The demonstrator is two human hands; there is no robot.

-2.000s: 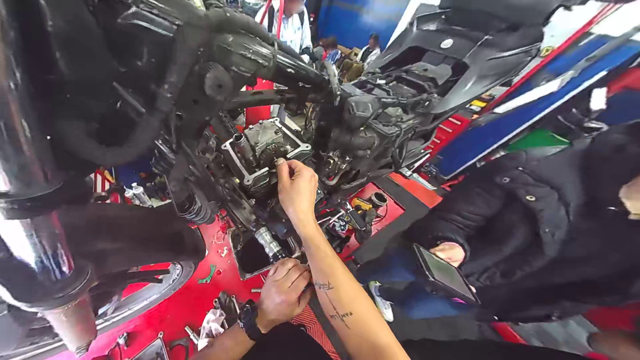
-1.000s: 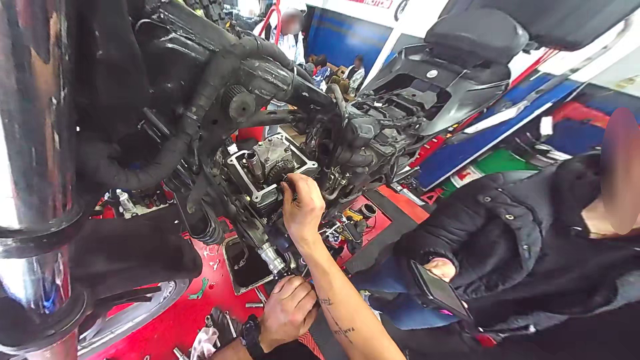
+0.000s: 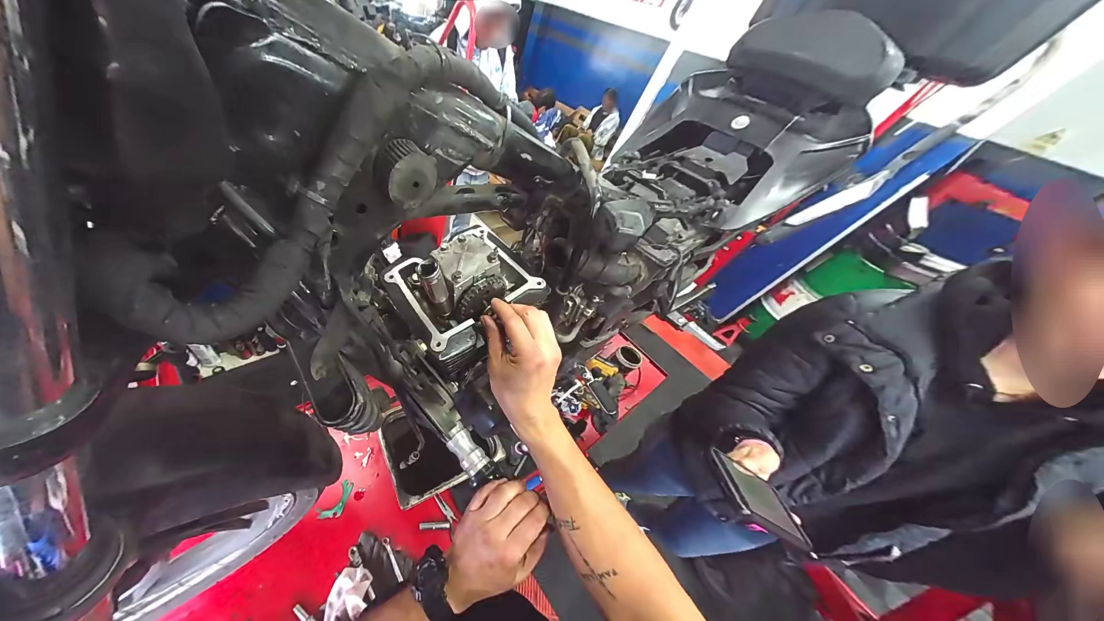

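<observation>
The motorcycle's exposed engine top has a pale metal rim, with a toothed sprocket and an upright metal tube inside it. At the rim's near right corner is my right hand, thumb and forefinger bent close together; something small and dark shows by them, too hidden to name. Lower down, my left hand, with a black watch at the wrist, has its fingers curled just below a silver cylindrical part with a dark end. A bit of blue shows beside its fingers; what it grips is hidden.
An open pan lies on the red surface below the engine, near wrenches and a white rag. Loose parts sit on the right. A person in a black jacket holds a tablet close by. The fork tube stands left.
The view has shifted. My right hand stays at the near edge of the engine top and my left hand stays low by the silver part. The person's head on the right has come more into view.
</observation>
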